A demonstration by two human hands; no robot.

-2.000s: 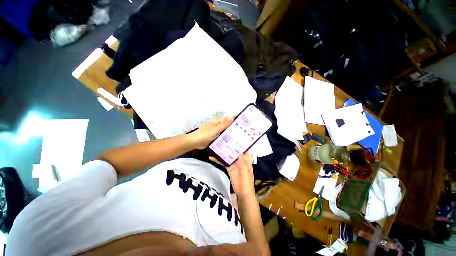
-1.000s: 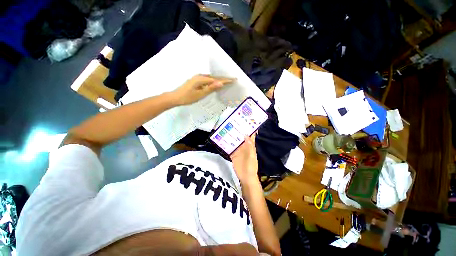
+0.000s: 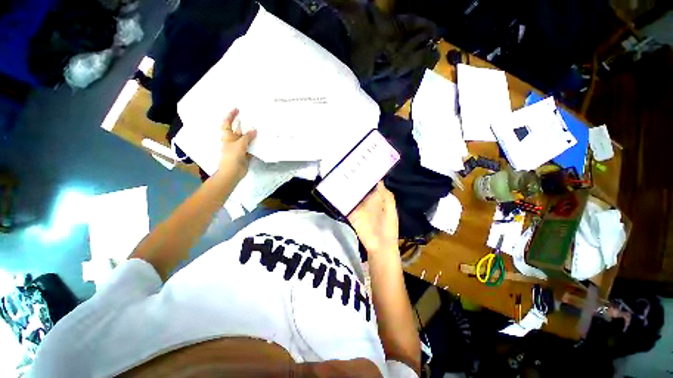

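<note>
My right hand (image 3: pixel 375 218) holds a smartphone (image 3: pixel 358 173) tilted, its bright screen showing pale content with small text. My left hand (image 3: pixel 237 146) is at the lower left edge of a large white paper pattern sheet (image 3: pixel 295 81), thumb and fingertips over the paper. Whether it pinches the sheet is unclear. The sheet has a small printed line and lies on dark fabric (image 3: pixel 199 44). More paper with fine marks (image 3: pixel 269 184) shows under its lower edge.
To the right on the wooden table (image 3: pixel 472 247) are white paper pieces (image 3: pixel 435 122), a white card (image 3: pixel 535 133) on a blue folder (image 3: pixel 572 151), a glass jar (image 3: pixel 491 186), small yellow-green scissors (image 3: pixel 490 269) and a green tray (image 3: pixel 550 240). Paper (image 3: pixel 118 225) lies at the left.
My left hand has moved from over the middle of the paper to its lower left edge. The top sheet's lower edge sits higher, and a printed line shows. The phone screen shows different content.
</note>
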